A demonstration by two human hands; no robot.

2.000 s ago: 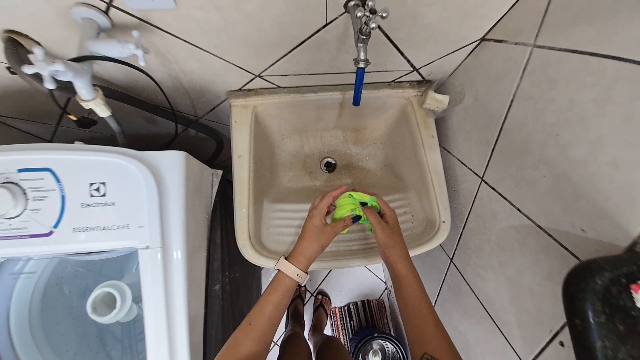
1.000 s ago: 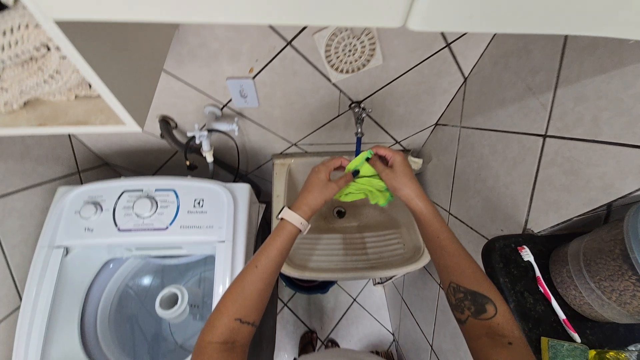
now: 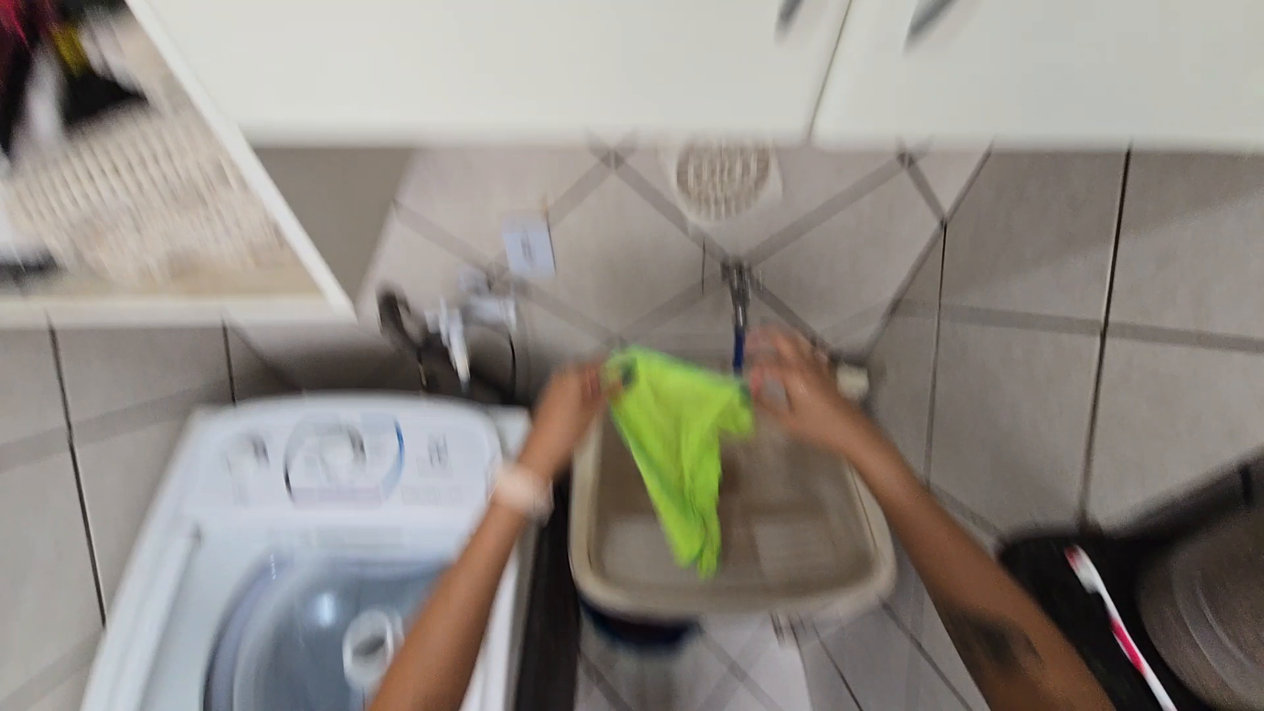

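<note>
A bright green cloth (image 3: 676,434) hangs spread between my two hands, above the beige laundry sink (image 3: 731,598). My left hand (image 3: 576,403) is closed on the cloth's upper left corner. At the cloth's upper right edge is my right hand (image 3: 793,387), its fingers blurred but apparently pinching the fabric. The tap (image 3: 739,296) with its blue spout stands on the wall just behind the cloth. Motion blurs the whole view.
To the left stands a white washing machine (image 3: 346,464) with a see-through lid. White cabinets (image 3: 543,69) overhang the top. At lower right, a toothbrush (image 3: 1116,617) lies on a black surface beside a clear container (image 3: 1205,592). Wall valves (image 3: 459,326) sit behind the machine.
The cloth was bunched in both hands over the sink; now it hangs opened out between them. My hands have moved apart. The view has shifted to take in the cabinets.
</note>
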